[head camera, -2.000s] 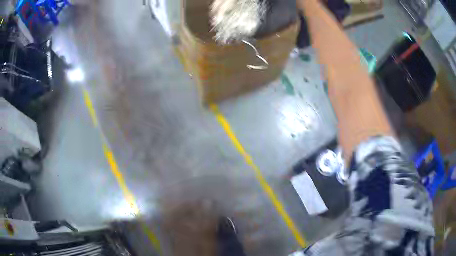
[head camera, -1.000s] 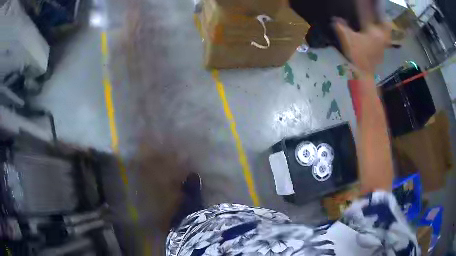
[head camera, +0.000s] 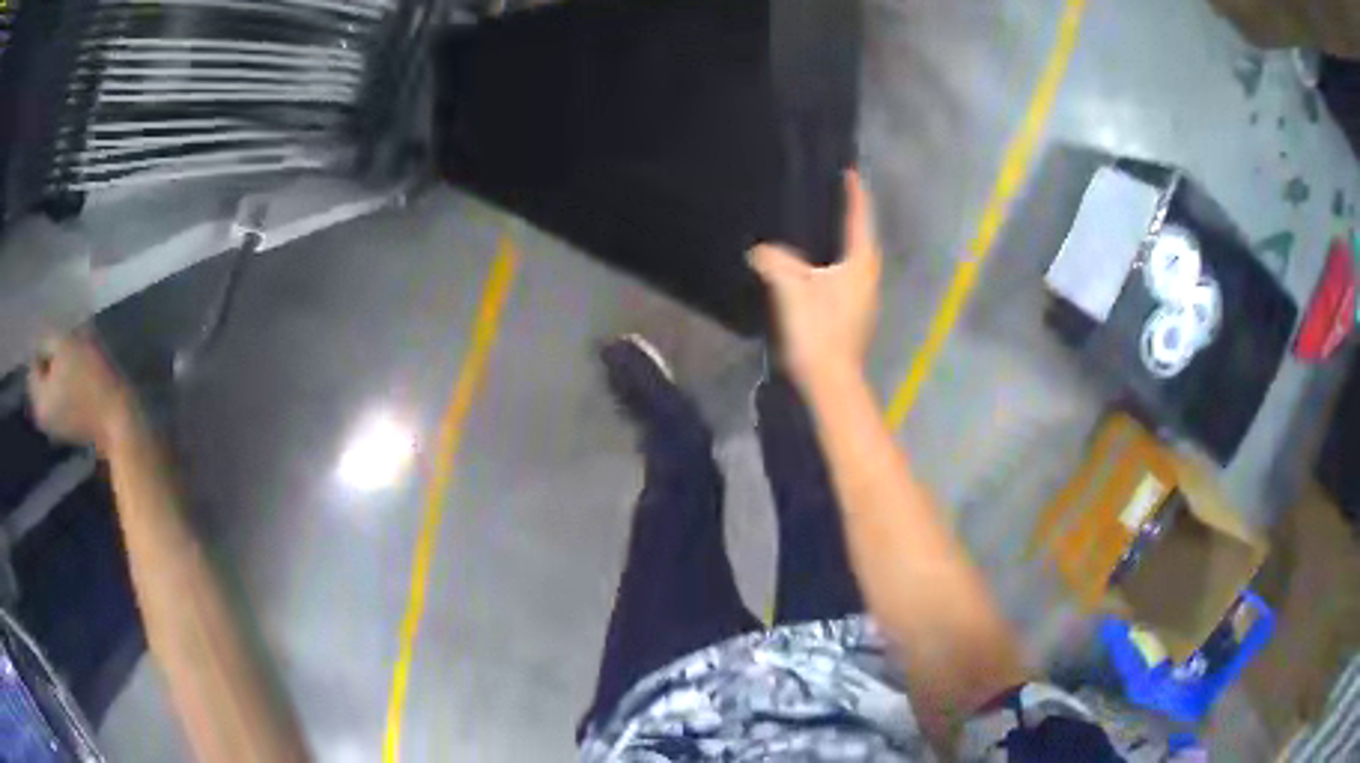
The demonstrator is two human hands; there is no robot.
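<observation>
A large black bin (head camera: 627,142) is at the top middle, cut off by the picture's edge. My right hand (head camera: 829,306) is at its near right corner, thumb and a finger on its side, gripping it. My left hand (head camera: 75,391) is at the far left, blurred, its fingers curled at the edge of a pale grey machine part (head camera: 45,283); whether it grips the part is unclear.
Rows of pale strips (head camera: 224,90) hang at the upper left above a grey bar. On the floor at right are a black box (head camera: 1231,350) with several white reels (head camera: 1171,268), an open cardboard box (head camera: 1193,574) and a blue bin (head camera: 1178,678).
The view has turned left towards the machine. The black bin has come from the upper right to the top middle with my right hand. My left hand has come into view.
</observation>
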